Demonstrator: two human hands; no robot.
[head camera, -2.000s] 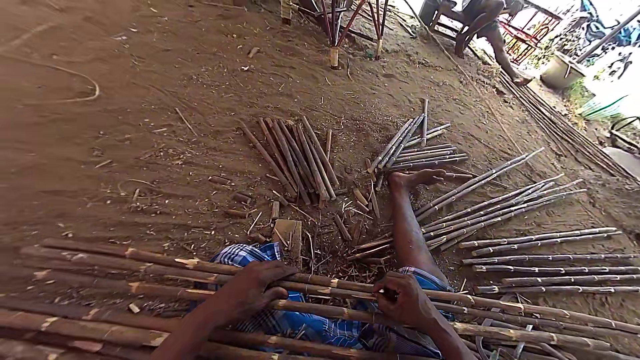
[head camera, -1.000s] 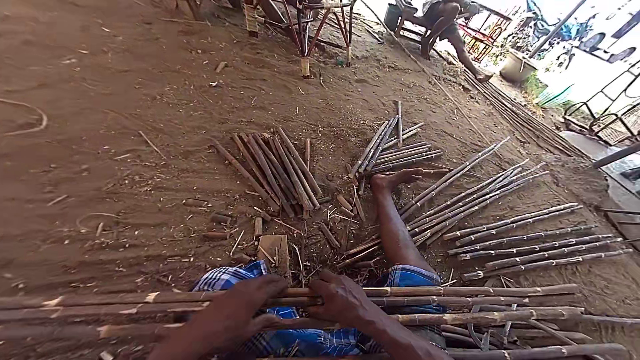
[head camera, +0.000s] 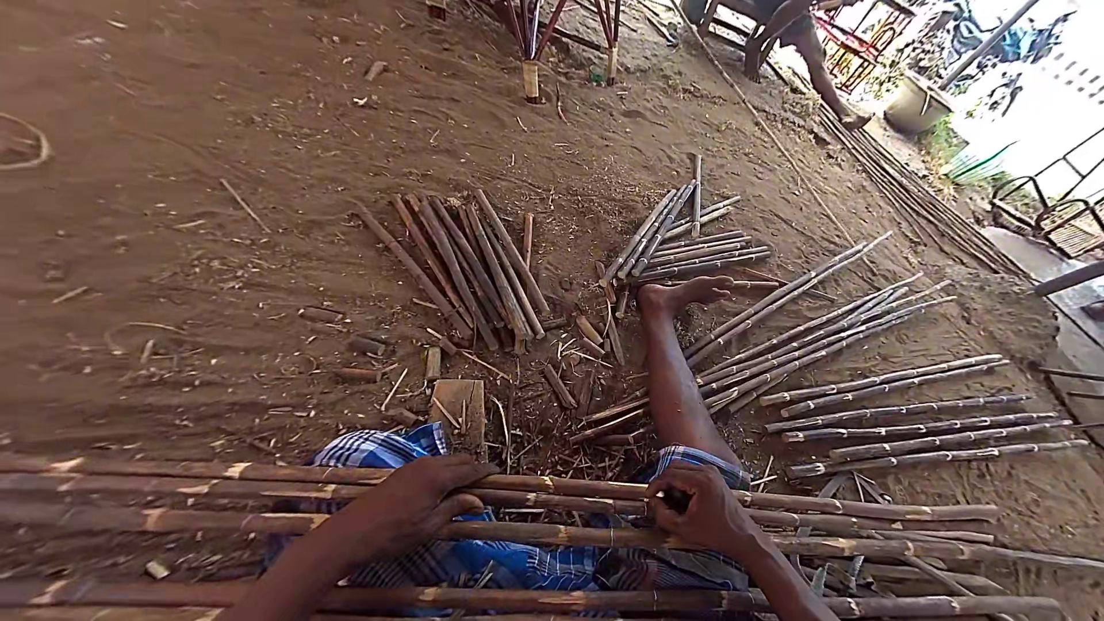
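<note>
Several long cane poles (head camera: 552, 535) with pale rings at the joints lie crosswise over my lap, on a blue checked cloth (head camera: 509, 556). My left hand (head camera: 431, 500) rests over the upper poles, thumb and fingers around them. Farther right, my right hand (head camera: 700, 509) is closed at the same upper poles, with a small dark object (head camera: 675, 498) between thumb and fingers; its kind cannot be told. The lower poles pass beneath both forearms.
Beyond my lap, a bundle of short cane pieces (head camera: 470, 267) and a wooden block (head camera: 460, 414) lie on the dirt. Cut canes (head camera: 819, 345) fan out around my bare leg (head camera: 673, 379). Tied stick legs (head camera: 530, 78) stand at the top. Another person's leg (head camera: 819, 73) shows upper right.
Both hands stay on the poles. They were close together one second ago and are now wider apart, as they were two seconds ago. The view has shifted.
</note>
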